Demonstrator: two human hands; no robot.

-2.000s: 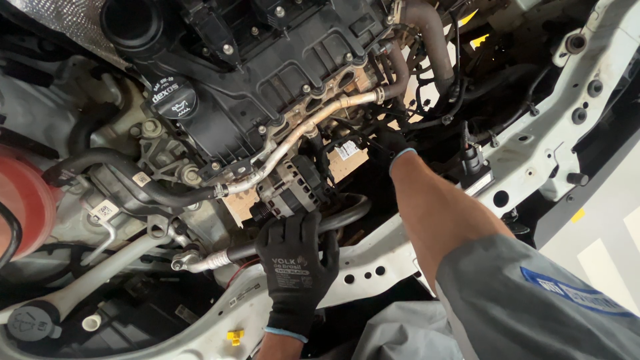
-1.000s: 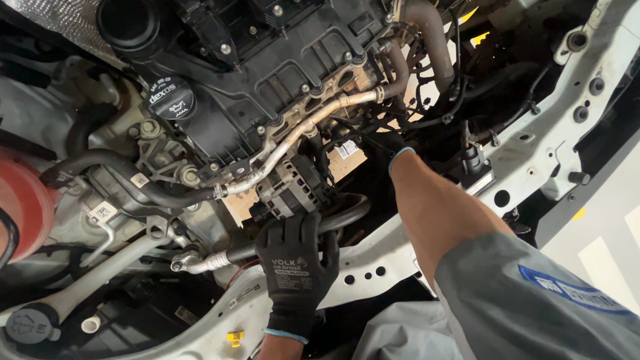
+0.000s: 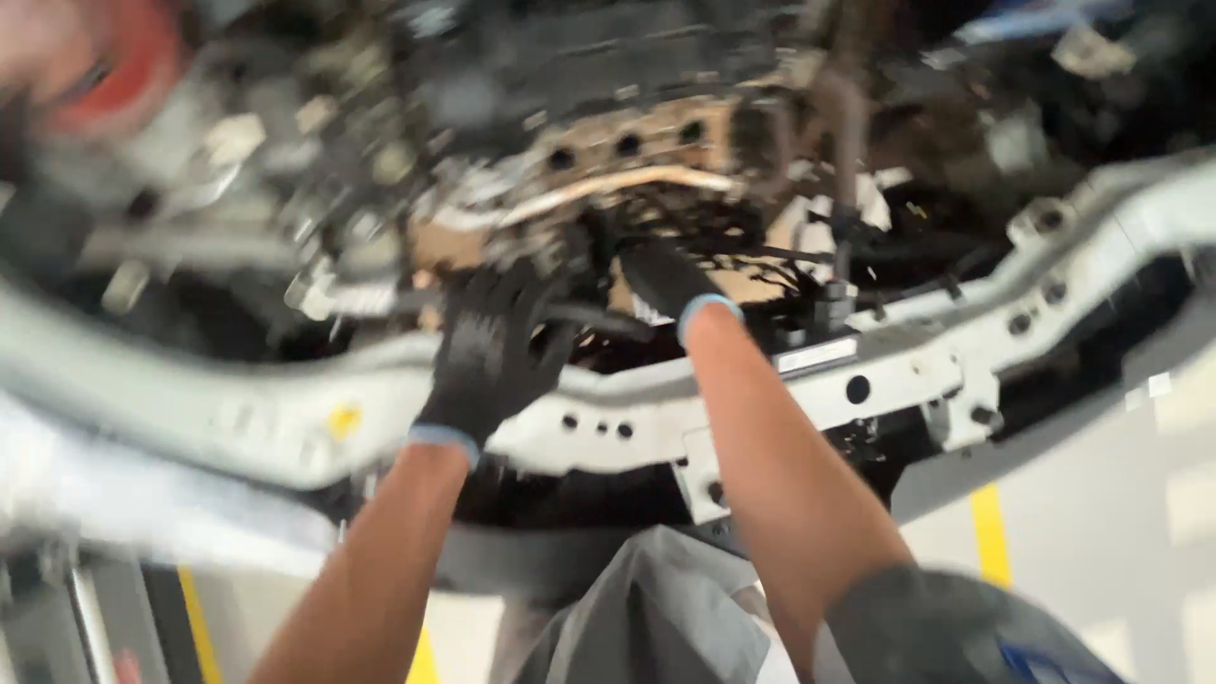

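Observation:
In the blurred head view, my left hand [image 3: 494, 351], in a black work glove with a blue cuff, lies over the alternator, which it mostly covers. Its fingertips are lost against dark parts, so its grip cannot be told. My right hand [image 3: 665, 275], gloved alike, reaches down in front of the engine, close to dark wiring [image 3: 769, 255]; its fingers are hidden. Above both hands a metal pipe [image 3: 617, 182] runs across the front of the engine [image 3: 589, 66]. A dark hose [image 3: 603, 318] passes between my hands.
The car's pale front crossmember [image 3: 579, 418] runs across below my hands, under both forearms. A red reservoir [image 3: 133, 66] is at the upper left. Brown cardboard [image 3: 446, 245] shows behind the alternator. Floor with yellow lines [image 3: 991, 537] lies beyond the bumper area.
The view has swung, and more of the front crossmember and floor shows. My right hand now appears nearer to my left, with more of its glove in sight.

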